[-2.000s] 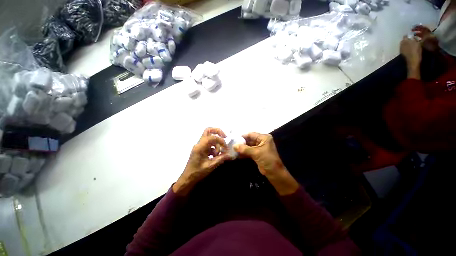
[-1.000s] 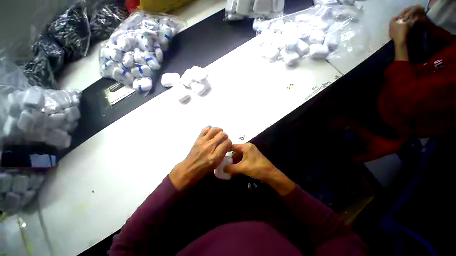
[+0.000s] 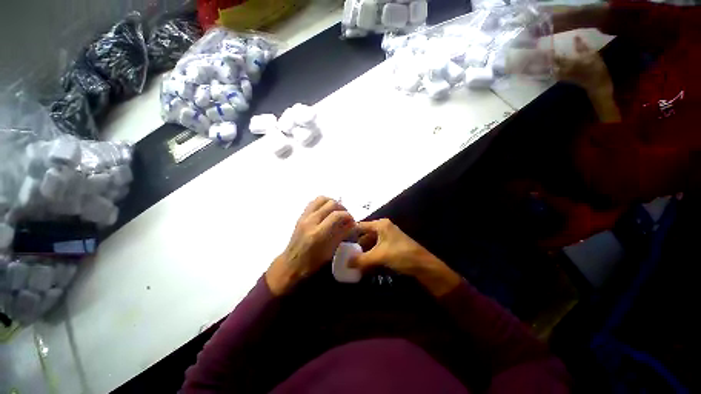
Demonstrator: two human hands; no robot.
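Observation:
A glossy white rounded case is held over the bench's front edge, its broad side showing. My right hand grips it between thumb and fingers. My left hand is closed in at its upper end, fingertips bent together; whether it pinches a small piece or the case itself is hidden. Several loose white cases lie on the white bench near the dark strip.
Bag of blue-marked cases at the rear; bag of white cases at left with a phone. Dark bags rear left. An open bag at right, by another person's hand and red sleeve.
The white case went from between both hands' fingertips to a lower hold in my right hand, my left hand at its top. The neighbouring person's hands moved to the open bag.

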